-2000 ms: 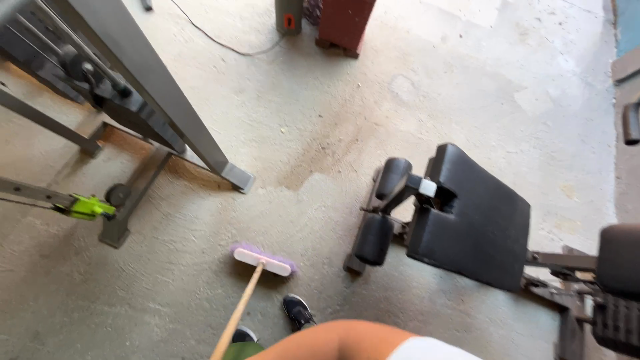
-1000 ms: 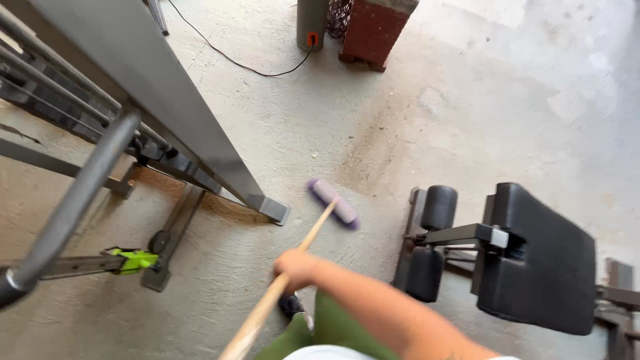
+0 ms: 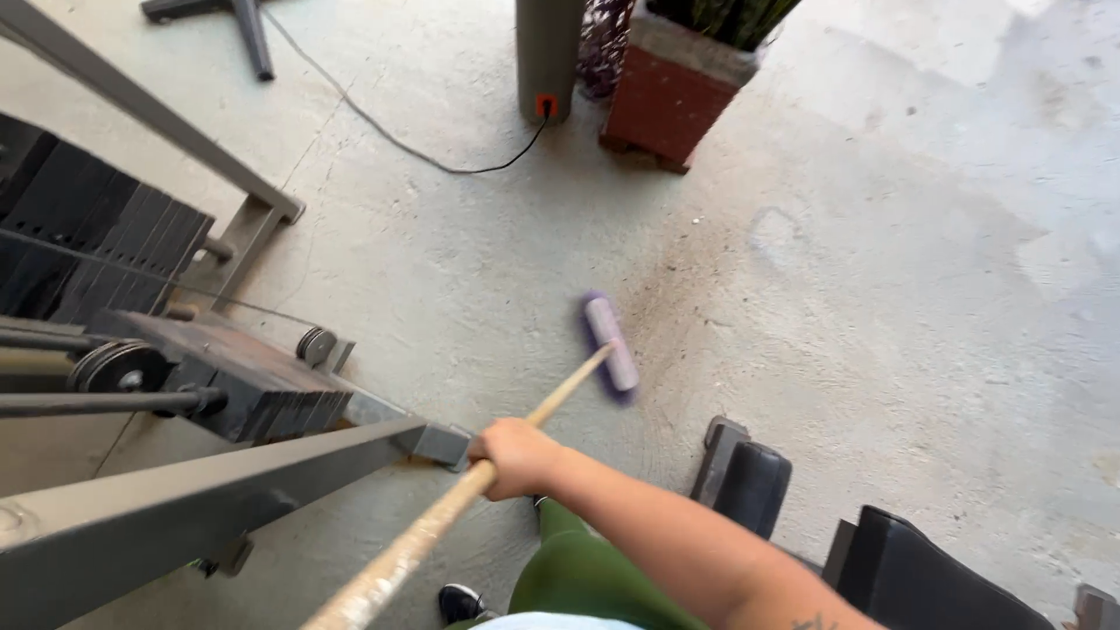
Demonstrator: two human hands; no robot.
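My right hand (image 3: 516,457) is closed around the wooden handle (image 3: 402,547) of a push broom, its forearm reaching in from the lower right. The handle slants from the bottom edge up to the broom head (image 3: 612,344), which has a pale block with purple bristles and rests on the concrete floor. Just right of the head lies a streak of brown dirt (image 3: 678,302). The handle's lower-left end runs out of the frame. My left hand is out of view.
Gym machine frames (image 3: 219,490) and weight plates (image 3: 96,227) stand at left. A black padded bench (image 3: 927,577) is at lower right. A red planter (image 3: 669,101) stands beside a grey post (image 3: 549,52), with a black cable (image 3: 394,140) plugged in and trailing over the floor.
The view has moved forward, toward the planter. My right hand, not seen two seconds ago, came into view on the handle. The broom head has moved forward, now beside the dirt streak.
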